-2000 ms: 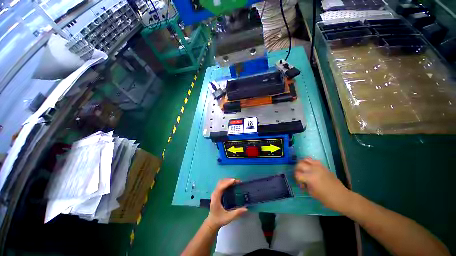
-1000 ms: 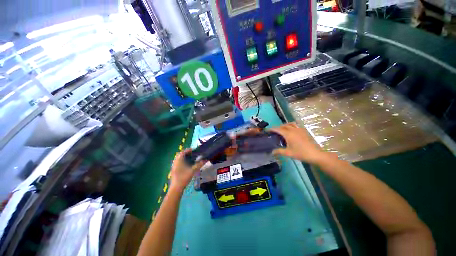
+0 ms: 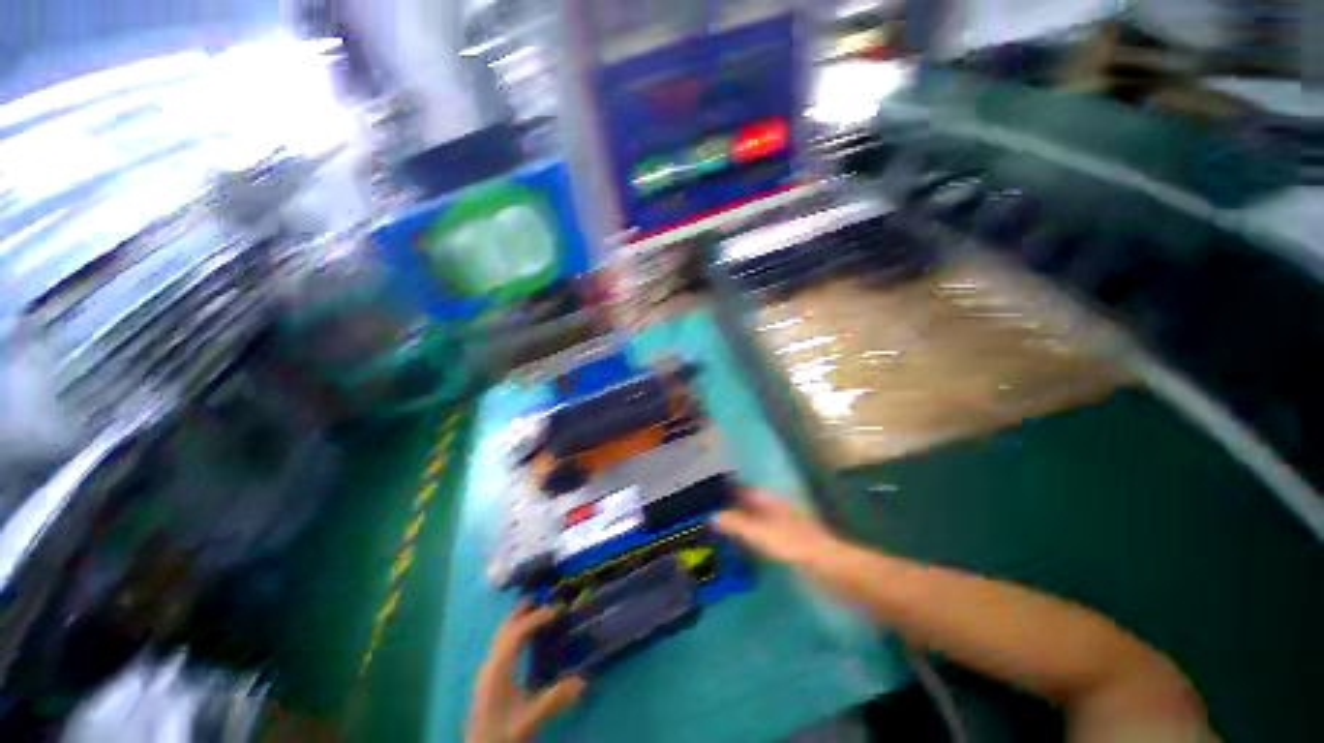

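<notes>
The picture is blurred. My left hand holds a dark phone-sized housing by its left end, in front of the button panel and hiding much of it. My right hand is at the right end of the panel, with no part seen in it; whether it touches the panel is unclear. Another dark housing lies in the press fixture, above an orange-brown strip. No hand is on that housing.
A control box with lit buttons and a green station sign stand behind the fixture. Clear film over tan cardboard lies at right, beside the conveyor with dark parts. White sheets are at lower left.
Both hands have come back from the fixture towards me. My left hand has brought a housing in front of the panel. My right hand has let go of the housing in the fixture. The view has shifted.
</notes>
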